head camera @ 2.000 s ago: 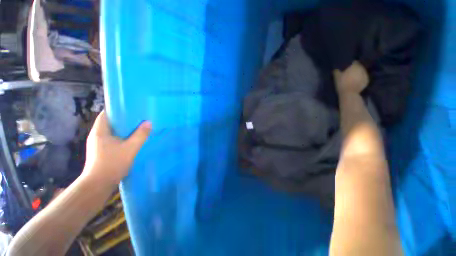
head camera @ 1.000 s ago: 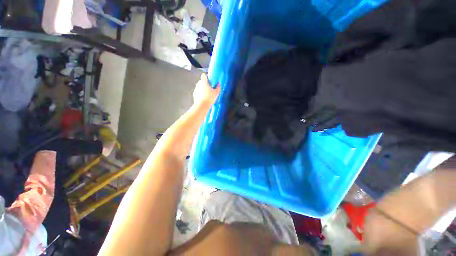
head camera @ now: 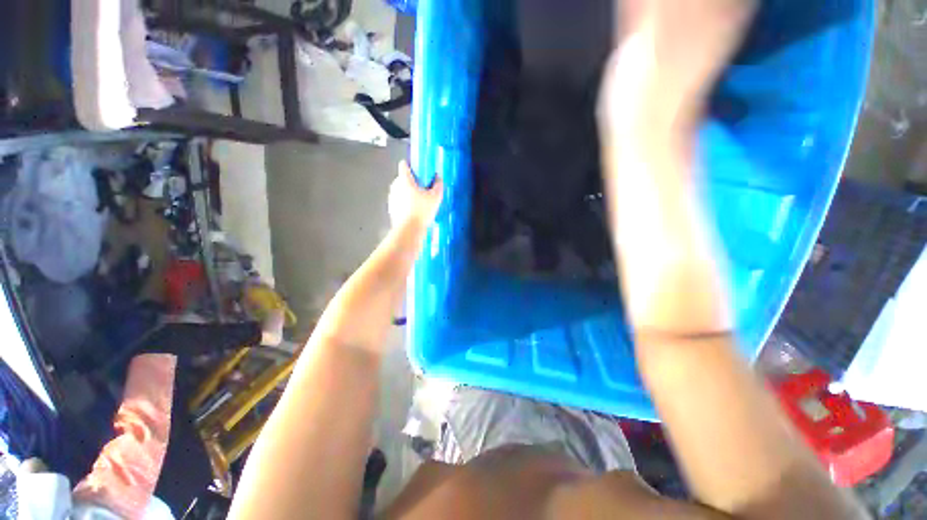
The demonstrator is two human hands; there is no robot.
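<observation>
The large light-blue plastic bin (head camera: 574, 350) is tilted in front of me, its inside showing. My left hand (head camera: 415, 198) grips its left rim, thumb over the edge. Dark garments (head camera: 544, 152) lie inside; their separate shapes are hard to tell. My right arm reaches across the bin's opening to the top of the picture. My right hand (head camera: 686, 25) is blurred and cut off by the top edge, so its fingers and anything in them cannot be made out.
A red plastic stool or crate (head camera: 849, 432) stands on the floor at the lower right, near a dark lattice basket (head camera: 854, 264). A yellow frame (head camera: 244, 406) and a person's pink sleeve (head camera: 137, 432) are at the lower left. A bench (head camera: 203, 127) is at the upper left.
The large black and grey garment held out over the bin's right side is gone from there. My right arm has come into view over the opening. My left hand stays on the rim.
</observation>
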